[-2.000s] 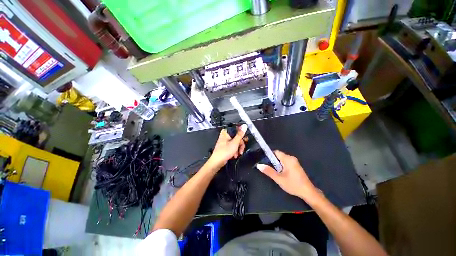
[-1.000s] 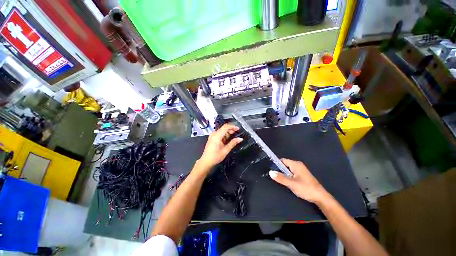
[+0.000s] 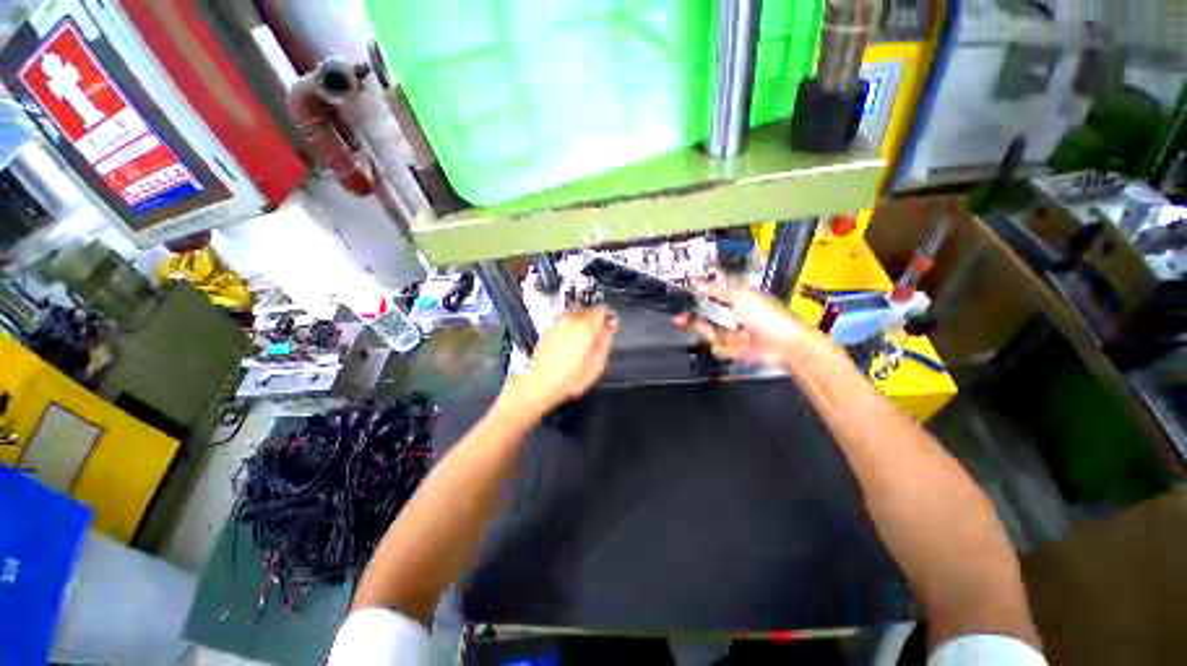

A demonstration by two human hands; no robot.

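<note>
My right hand point(image 3: 745, 325) grips the right end of the silver metal bar point(image 3: 712, 310) between the press columns. Black cable leads point(image 3: 631, 282) lie along the bar in front of the mould point(image 3: 677, 255). My left hand point(image 3: 575, 349) is at the left end, its fingertips near the leads. Whether its fingers hold them is too blurred to tell. The black mat point(image 3: 677, 507) lies below both hands.
A tangled black cable pile point(image 3: 341, 488) lies left of the mat. The green platen edge point(image 3: 651, 215) is just above my hands, between steel columns point(image 3: 505, 299). A yellow cabinet point(image 3: 918, 384) with blue-handled cutters stands right. A cardboard box point(image 3: 1106, 572) is at lower right.
Both hands have moved forward from over the mat into the press, carrying the bar. The bar has turned nearly crosswise. The black bundle on the mat has gone from there.
</note>
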